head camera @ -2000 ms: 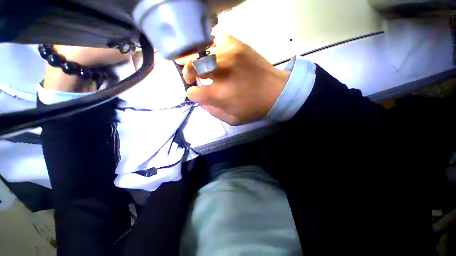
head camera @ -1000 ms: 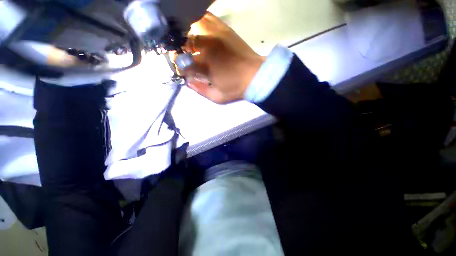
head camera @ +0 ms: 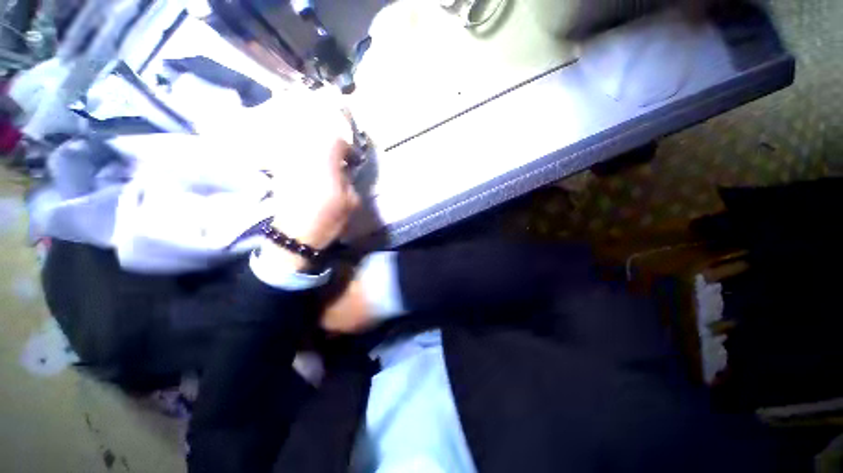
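The pale grey-white workpiece (head camera: 176,199) with black parts lies bunched on the table's left side and hangs over its edge. My left hand (head camera: 325,208), with a dark bead bracelet at the wrist, is at the cloth's right side near the needle area (head camera: 356,143); glare hides whether its fingers grip the cloth. My right hand (head camera: 349,307) is low, below the table's front edge, blurred and partly behind my left wrist and sleeve; its fingers are hidden.
The sewing machine's dark parts (head camera: 328,60) stand at the top centre. Looped metal scissor handles (head camera: 482,11) lie behind on the pale table (head camera: 462,139). More cloth is heaped at the upper left. Dark stacked material (head camera: 776,305) is at the right, below the table.
My right hand has left the needle area and moved down towards my lap. My left hand now shows beside the needle area. The view has shifted, showing more of the cloth heap and table.
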